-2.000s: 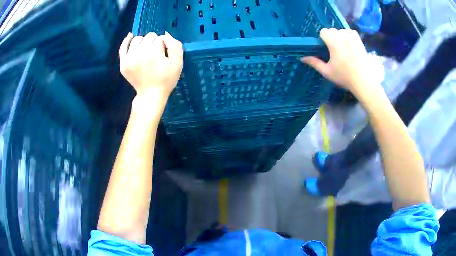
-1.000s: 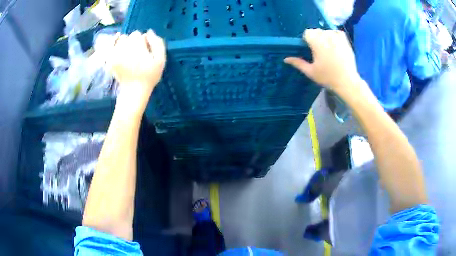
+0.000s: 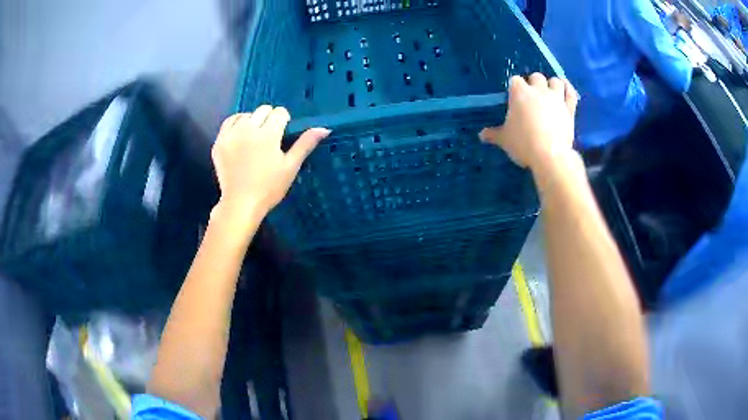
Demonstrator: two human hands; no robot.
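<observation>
A crate stack (image 3: 402,180) of dark teal plastic crates stands upright in front of me. The top crate is empty, with a slotted floor and perforated end wall. My left hand (image 3: 258,160) grips the near rim at its left corner, thumb lying along the rim. My right hand (image 3: 537,119) grips the near rim at its right corner, thumb on the near side. The lower crates are dark and partly in shadow.
At left stands a blurred dark crate (image 3: 135,197) with pale contents. A person in a blue smock (image 3: 595,74) is at upper right, near a dark line bench (image 3: 722,107). Another blue sleeve shows at the right edge. Yellow lines (image 3: 358,373) cross the grey floor.
The view has moved along and turned; different crates show at left and the bench shows at right. Both hands stay on the rim. My left thumb now lies along the rim.
</observation>
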